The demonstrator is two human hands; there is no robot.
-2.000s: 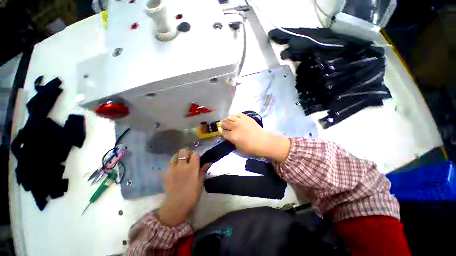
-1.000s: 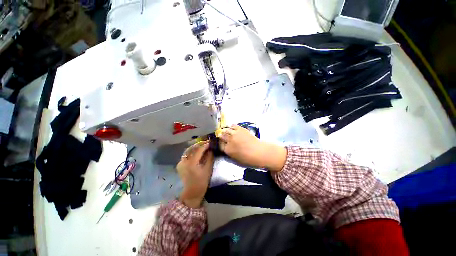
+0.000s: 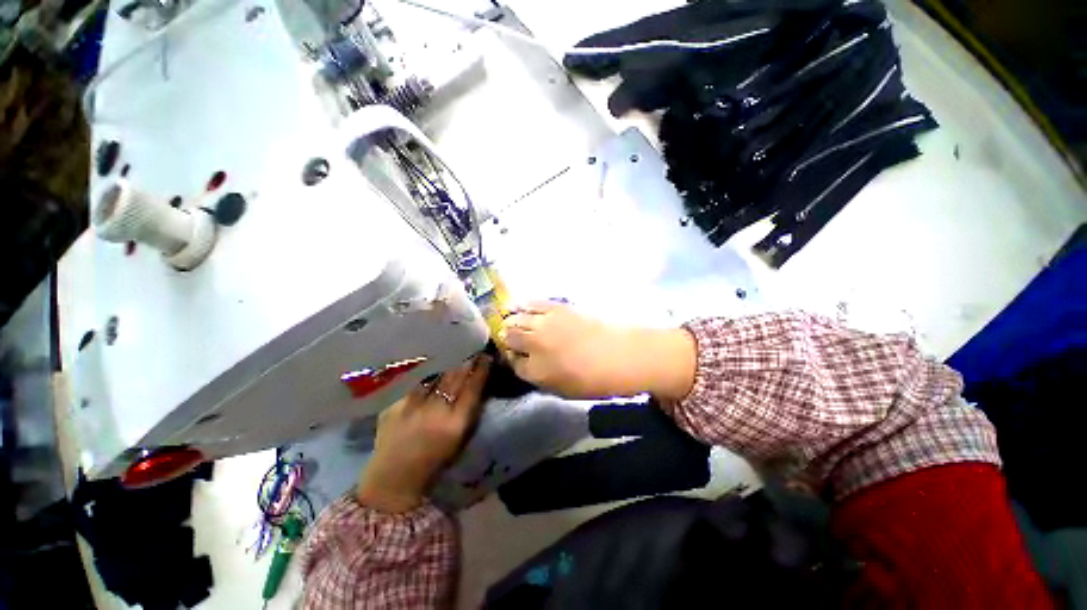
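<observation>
A black fabric piece (image 3: 510, 379) shows between my hands, just below the yellow part (image 3: 496, 298) at the needle area. My right hand (image 3: 572, 349) grips it from the right, fingertips beside the yellow part. My left hand (image 3: 427, 427), with a ring, has its fingertips at the fabric's left side, partly under the white sewing machine head (image 3: 274, 346). The needle and any zipper at the work are hidden by my fingers and the head. Black strips (image 3: 608, 474) lie flat in front of my body.
A heap of black zippers (image 3: 787, 119) lies at the upper right. Black fabric pieces (image 3: 149, 542) lie at the lower left. A green-handled tool (image 3: 281, 558) and small tools with a thin cord are beside the metal bed (image 3: 620, 215). Something blue is at the right edge.
The view has turned and moved closer, so the machine head looks larger. My hands, earlier apart along a strip, are now close together at the needle area.
</observation>
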